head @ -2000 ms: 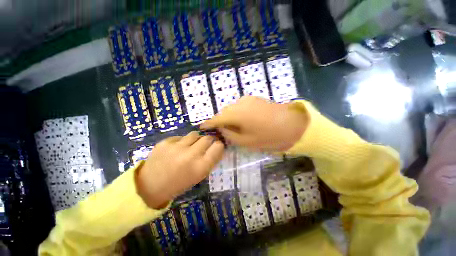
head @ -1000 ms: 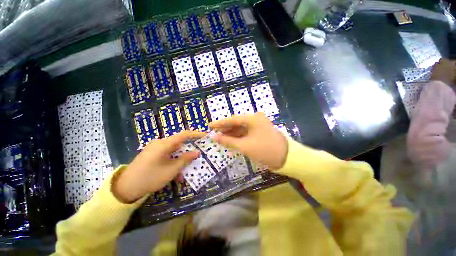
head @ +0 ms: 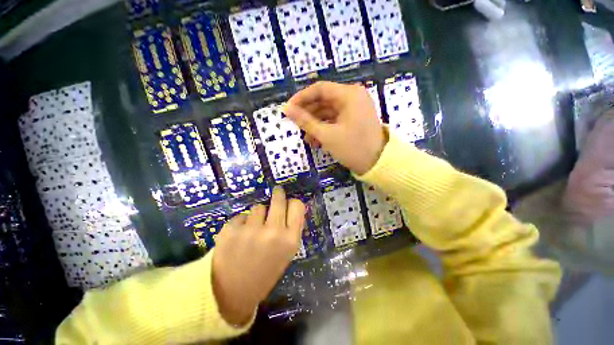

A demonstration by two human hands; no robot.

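Observation:
A white dotted sticker sheet (head: pixel 281 143) lies over a board in the third column of the clear tray. My right hand (head: pixel 342 124) is above its upper right part, thumb and index finger pinched at its top edge. My left hand (head: pixel 259 253) is below it, palm down, index fingertip near the sheet's lower edge; its thumb is hidden. A bit of white shows beside its fingers; I cannot tell if it is held. Bare blue circuit boards (head: pixel 235 151) with gold pads sit to the left of the sheet.
Covered white boards (head: pixel 301 37) fill much of the row behind, and more (head: pixel 345 214) show nearer me. Overlapping sheet stock (head: pixel 74 182) lies on the bench at left. A small white case (head: pixel 490 8) is at the top right. Another person's sleeve (head: pixel 592 178) shows at the right edge.
The view has moved closer. Two loose sheets were between my hands; one white sheet now covers a third-column board that was bare. My hands have moved apart, right hand farther up.

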